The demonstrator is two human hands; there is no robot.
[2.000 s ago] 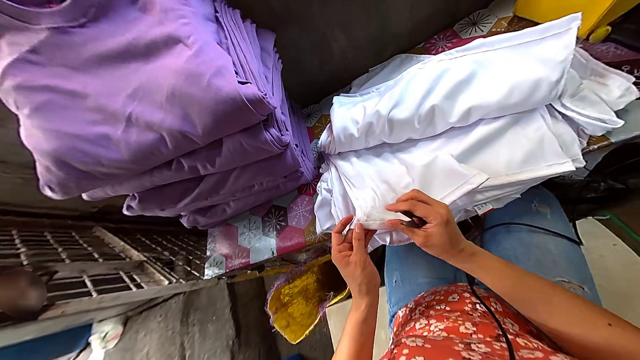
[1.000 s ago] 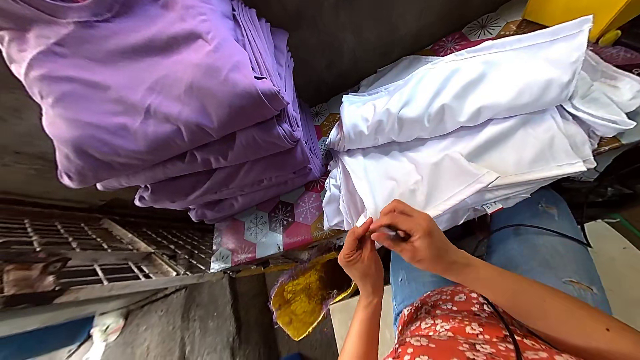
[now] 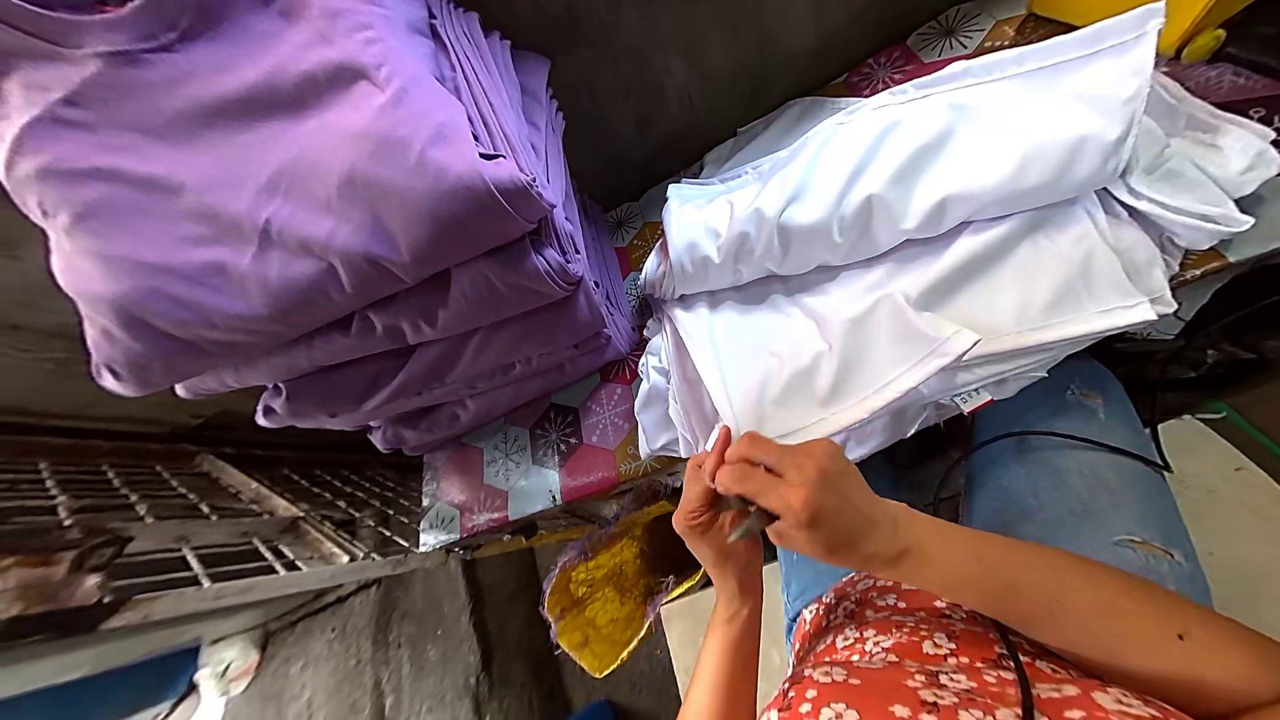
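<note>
My left hand [image 3: 715, 520] pinches the near corner of a white folded garment [image 3: 820, 370] between thumb and fingers. Against it, my right hand [image 3: 810, 495] is closed around a small tool [image 3: 750, 522] with a pointed metal end; its kind cannot be told, as my fingers cover most of it. The white garment lies on a stack of white cloth, with another white fold [image 3: 900, 160] behind. A small label [image 3: 970, 400] shows at the stack's near edge. To the left stands a tall stack of purple folded garments [image 3: 270, 190].
Both stacks sit on a surface with a hexagon-patterned cover [image 3: 540, 450]. A yellow bag-like thing [image 3: 610, 590] hangs below its near edge. A metal grille [image 3: 180, 510] is at lower left, a yellow object [image 3: 1100, 12] at top right. A black cable [image 3: 1060, 435] crosses the jeans-clad leg.
My hands, a little apart two seconds ago, have come together at the garment's corner. The right hand has turned, and the tool's pointed end now shows below its fingers.
</note>
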